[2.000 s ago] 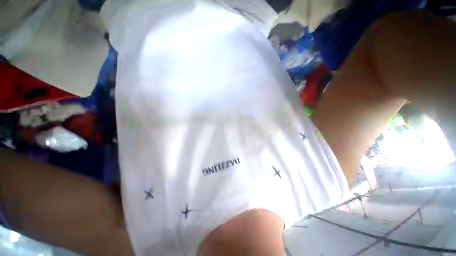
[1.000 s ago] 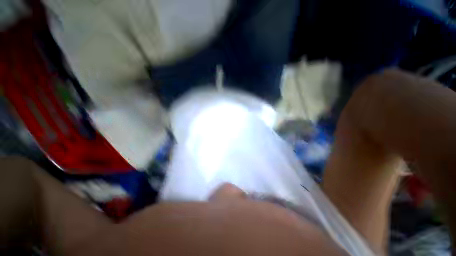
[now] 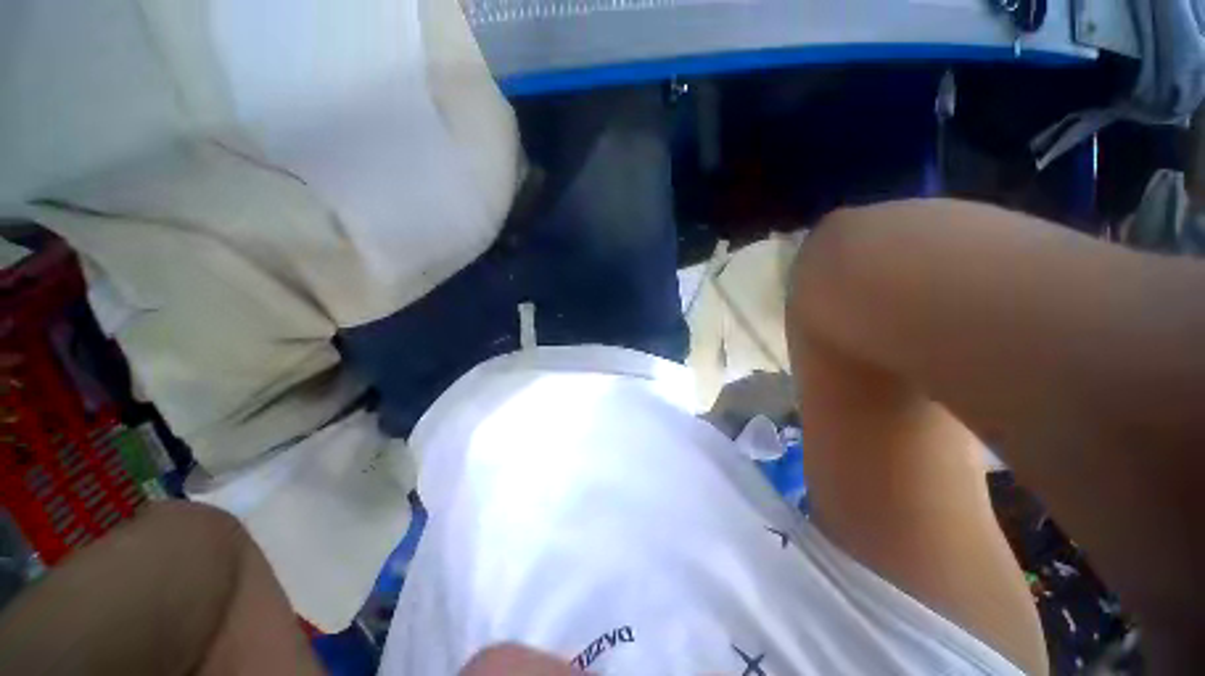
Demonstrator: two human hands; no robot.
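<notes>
Neither of my hands shows. My bent right arm (image 3: 912, 343) fills the right side, and part of my left arm (image 3: 159, 594) shows at the lower left. Both run out of the picture. Nearest in front, large cream cloth pieces (image 3: 251, 357) with folds hang from the upper left, with a whiter panel (image 3: 344, 132) on top. My white printed shirt (image 3: 568, 489) fills the lower middle. A small patch of skin at the bottom edge cannot be made out.
The table's grey front edge with ruler marks and blue trim (image 3: 793, 61) crosses the top. Black looped handles (image 3: 1020, 11) lie at its right end. A red slatted crate (image 3: 79, 462) stands left. More cream cloth (image 3: 747, 317) lies below the table. Grey cloth (image 3: 1169, 66) is at upper right.
The view has swung up from my shirt, so the table edge and hanging cloth now show. The left arm that crossed the bottom is now only at the lower left.
</notes>
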